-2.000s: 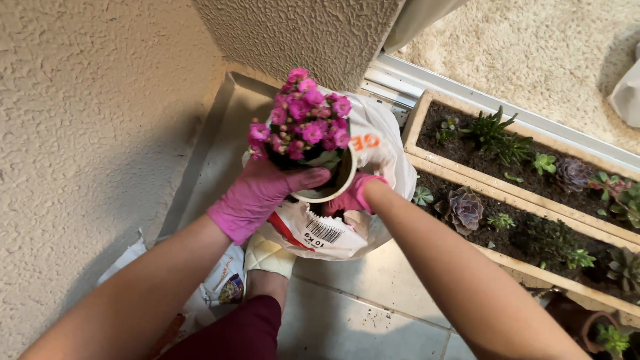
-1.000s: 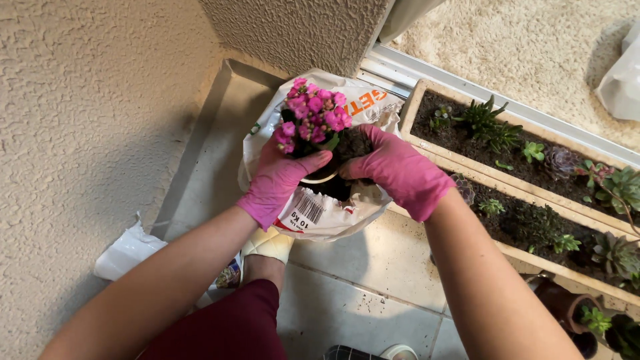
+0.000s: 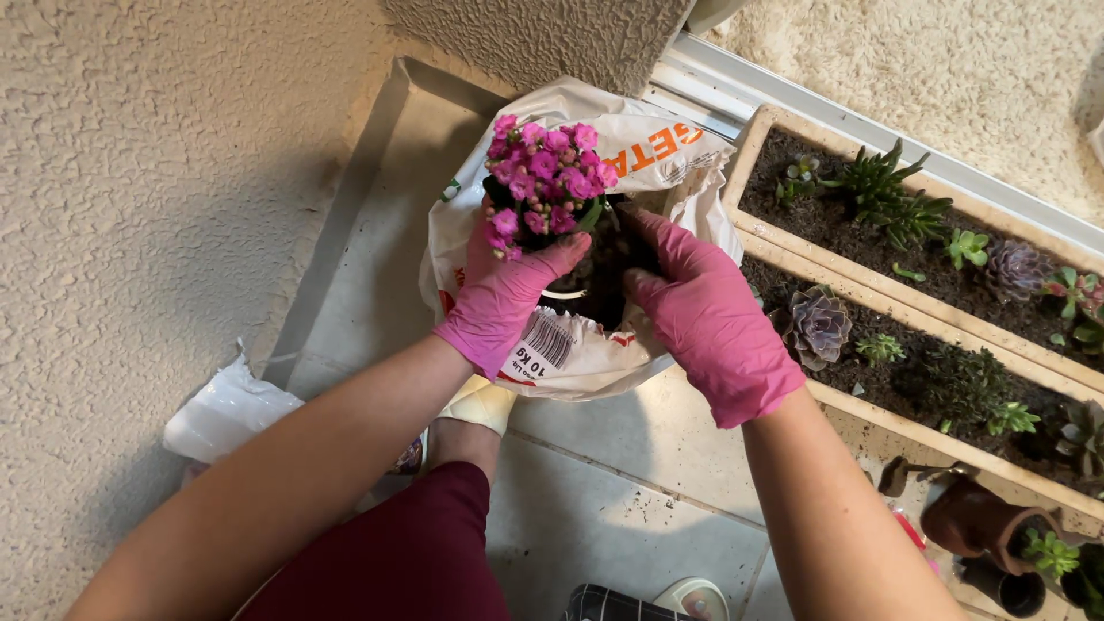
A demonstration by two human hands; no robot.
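Observation:
A kalanchoe with pink flowers [image 3: 548,177] stands over an opened white plastic soil bag [image 3: 595,358]. My left hand [image 3: 517,285], in a pink glove, grips the plant from the left, thumb across its near side. Below the thumb shows part of a pale pot rim [image 3: 565,295]; the rest of the pot is hidden. My right hand [image 3: 711,306], gloved too, has its fingertips at dark soil [image 3: 604,267] just right of the plant. Whether soil is held between them cannot be told.
Two long planters of succulents [image 3: 914,306] lie at the right, beside a door track [image 3: 862,112]. A terracotta pot [image 3: 970,517] lies on its side at the lower right. A textured wall [image 3: 172,172] bounds the left; a white plastic piece [image 3: 228,410] lies by it.
My right hand, low beside the pot two seconds ago, has come up to the right of the plant, at the soil. My left hand still grips the plant.

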